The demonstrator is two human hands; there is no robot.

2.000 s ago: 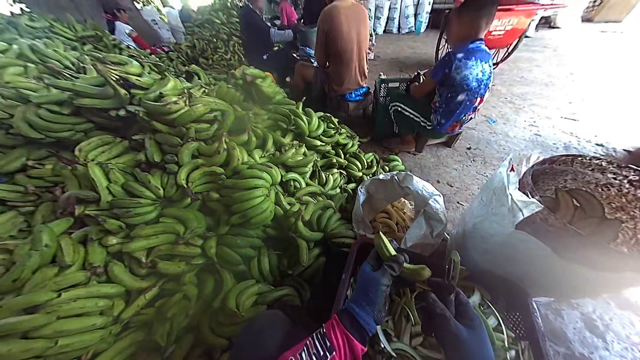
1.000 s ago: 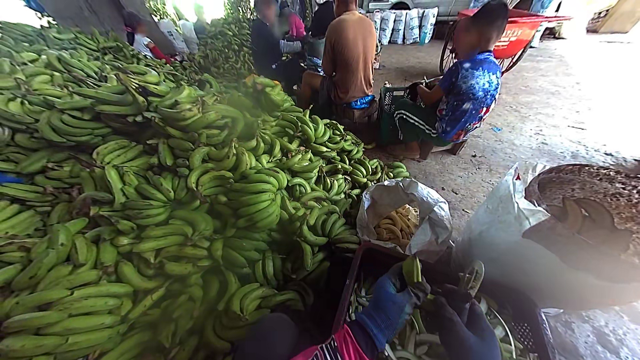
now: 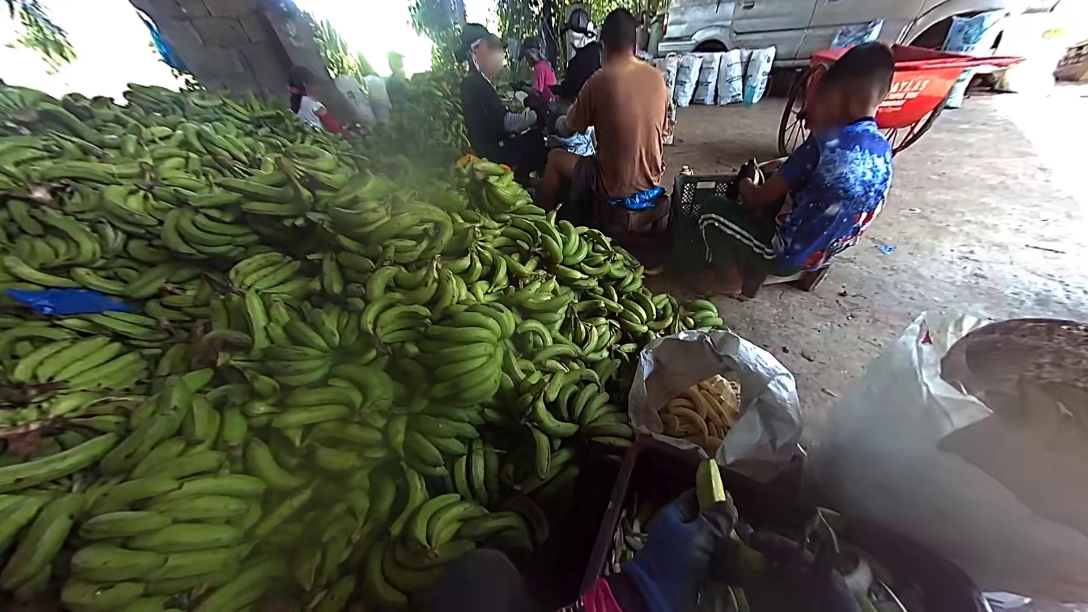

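My left hand (image 3: 688, 535), in a blue and dark glove, grips a green banana (image 3: 710, 486) whose tip points up, over a dark crate (image 3: 614, 514) of peels. Close on its right is my gloved right hand (image 3: 795, 565), dark and blurred; its fingers and anything in them cannot be made out. Just beyond the crate, an open white sack (image 3: 769, 382) holds peeled yellowish bananas (image 3: 701, 412). A great heap of green bananas (image 3: 459, 353) fills the left side and reaches the crate.
A large white sack (image 3: 892, 442) stands at the right. Ahead, a person in a blue shirt (image 3: 841, 191) sits by a green crate (image 3: 701, 189), near a person in a brown shirt (image 3: 625, 127). Behind are a red cart (image 3: 926, 85), filled sacks (image 3: 718, 78) and a van (image 3: 765, 30).
The view has shifted somewhat, showing more of the background. My hands now appear closer together than one second ago, with the banana still in my left hand.
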